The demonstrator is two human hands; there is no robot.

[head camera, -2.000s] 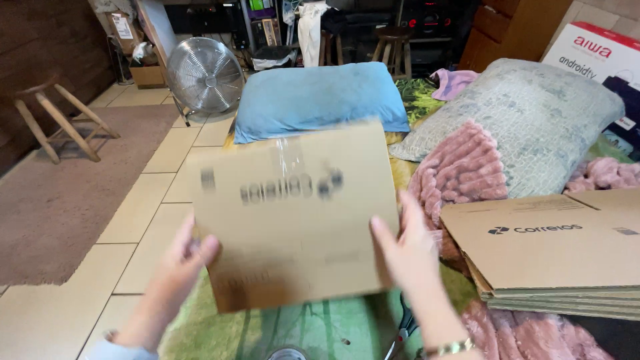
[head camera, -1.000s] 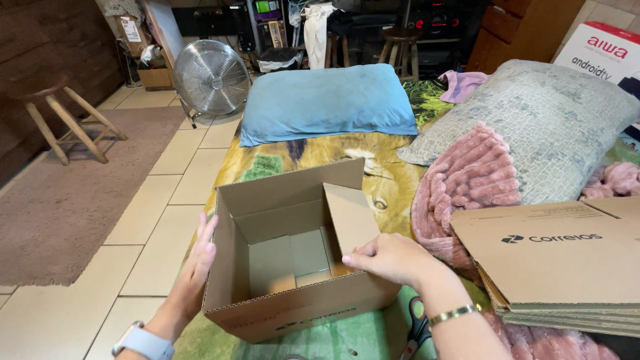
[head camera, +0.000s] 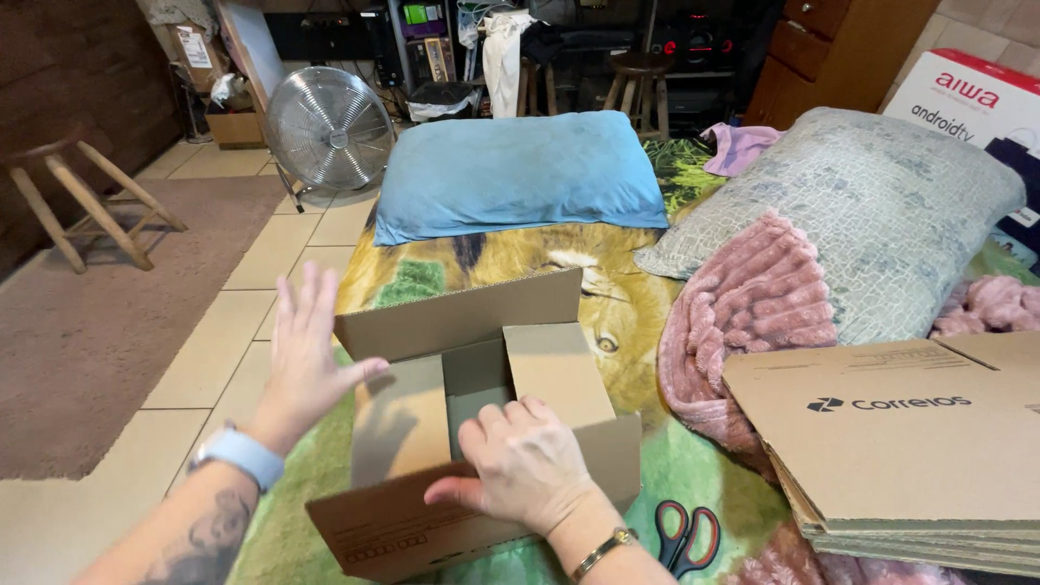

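Note:
A cardboard box (head camera: 561,366) stands on the bed, its two side flaps folded inward and its far and near flaps raised. My left hand (head camera: 309,357) is spread in the air beside the box's left edge, holding nothing; a watch is on that wrist. With fingers curled over the near flap's top edge, my right hand (head camera: 520,463) grips it, thumb on the outer face. Black and red scissors (head camera: 687,536) lie on the blanket to the right of the box, near my right wrist.
Flattened cardboard boxes (head camera: 886,439) are stacked at the right, by a pink plush blanket (head camera: 756,301). Beyond the box lie a blue pillow (head camera: 520,175) and a patterned pillow (head camera: 845,211). A metal fan (head camera: 331,130) and a wooden stool (head camera: 89,203) stand on the floor.
The box was held up, then set down with its top open. Since the last earlier frame its side flaps have folded inward. My left hand has come off the box's side.

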